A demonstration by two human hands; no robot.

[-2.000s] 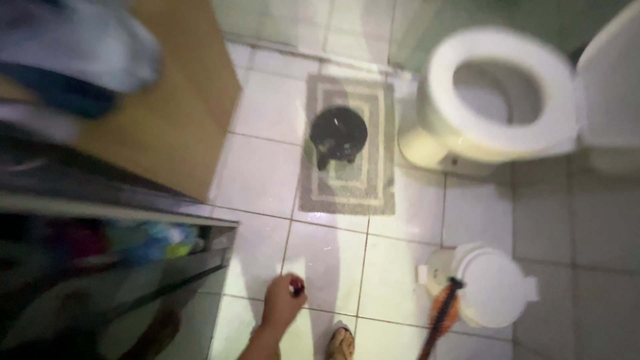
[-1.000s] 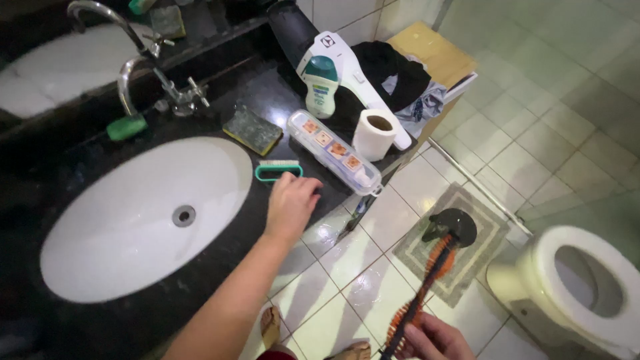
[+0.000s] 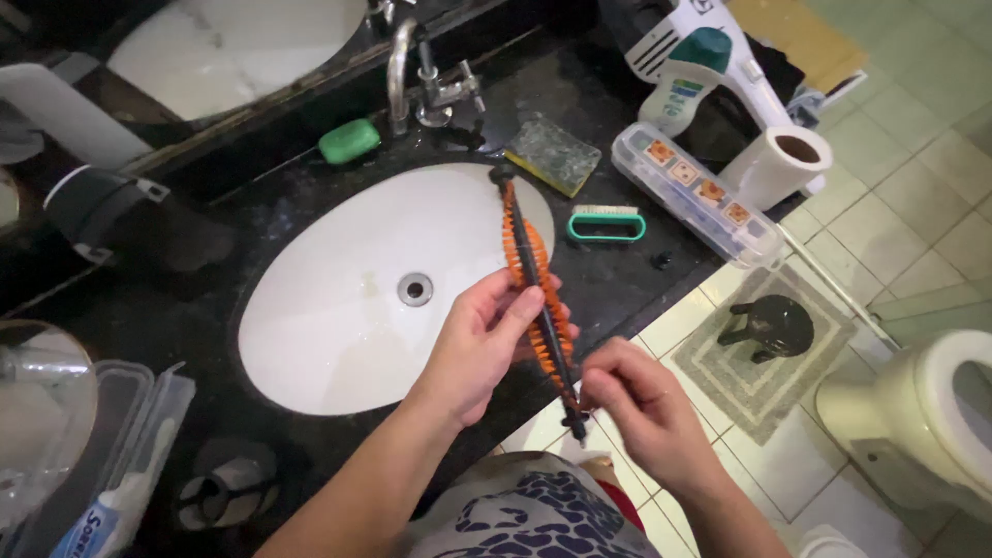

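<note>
A vacuum cleaner's brush roll [image 3: 552,341], black with orange bristles, slants over the right edge of the white oval sink [image 3: 333,310]. My left hand [image 3: 496,333] is closed around its middle, thumb on top. At its lower end is my right hand [image 3: 639,403], thumb and fingertips pinched together beside the bristles; whether they grip the roll or something thin on it, I cannot tell. A green nail brush [image 3: 607,226] with pale bristles lies on the black counter right of the sink, below a yellow and grey sponge [image 3: 554,153].
Green soap [image 3: 349,141] and a chrome faucet [image 3: 428,85] are behind the sink. A clear plastic case [image 3: 697,194], a toilet paper roll [image 3: 779,167], a bottle [image 3: 686,81] and a white appliance [image 3: 744,62] crowd the counter's right end. A toilet [image 3: 914,395] stands lower right.
My left hand has left the nail brush, which now lies on the counter, and holds the brush roll's middle. The roll, earlier in my right hand, is now over the sink's edge.
</note>
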